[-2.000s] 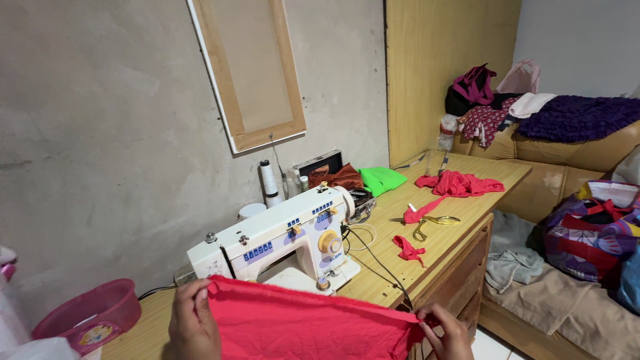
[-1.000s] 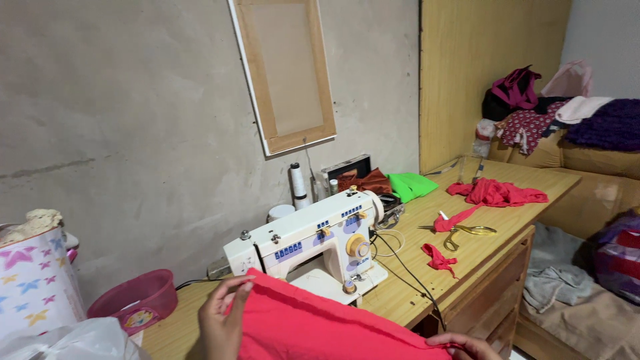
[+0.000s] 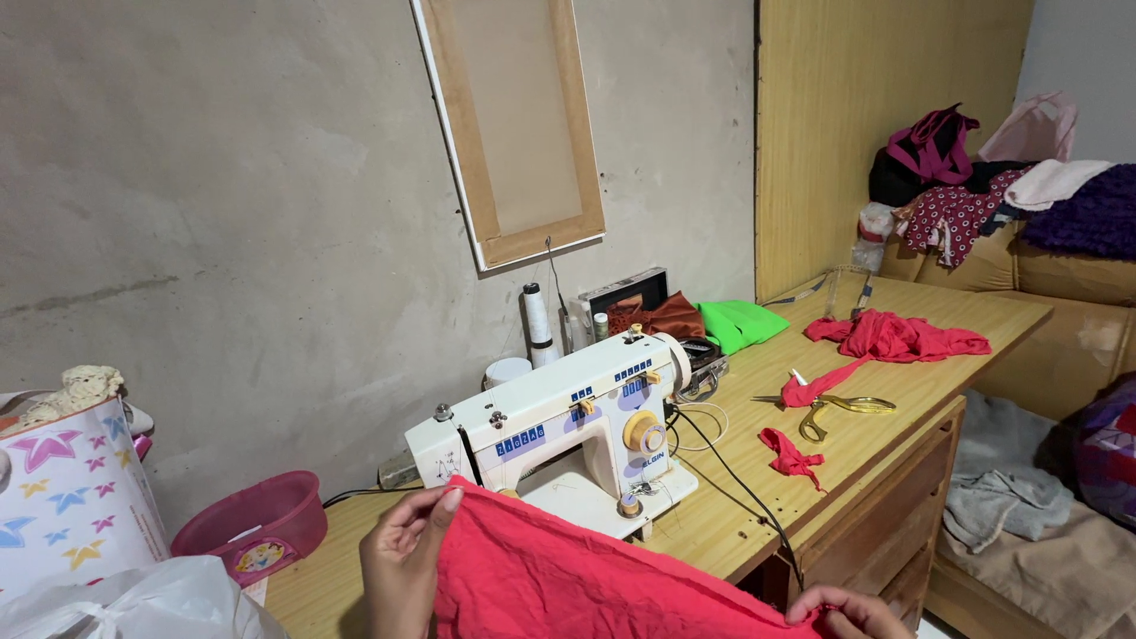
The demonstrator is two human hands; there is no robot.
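Observation:
Stretched between my two hands is a piece of red fabric (image 3: 586,577), its upper edge running down toward the right. My left hand (image 3: 404,555) pinches the upper left corner between thumb and fingers, in front of the sewing machine's left end. At the lower right, my right hand (image 3: 848,612) grips the other end of that edge. Behind the cloth stands a white Elgin sewing machine (image 3: 559,408), its needle area hidden by fabric. Gold-handled scissors (image 3: 825,408) lie on the wooden table (image 3: 737,479), beside a small red scrap (image 3: 790,457) and a heap of red fabric (image 3: 896,337).
A pink plastic basin (image 3: 257,524), a star-patterned container (image 3: 80,497) and a white plastic bag (image 3: 142,603) are at left. Thread cones (image 3: 537,319) and green fabric (image 3: 741,324) sit behind the machine. A black cable (image 3: 745,484) crosses the table. Clothes cover the sofa (image 3: 1074,328) at right.
Both hands keep hold of the red fabric. Its edge was nearly level two seconds ago and now slopes down to the right. The view has shifted left.

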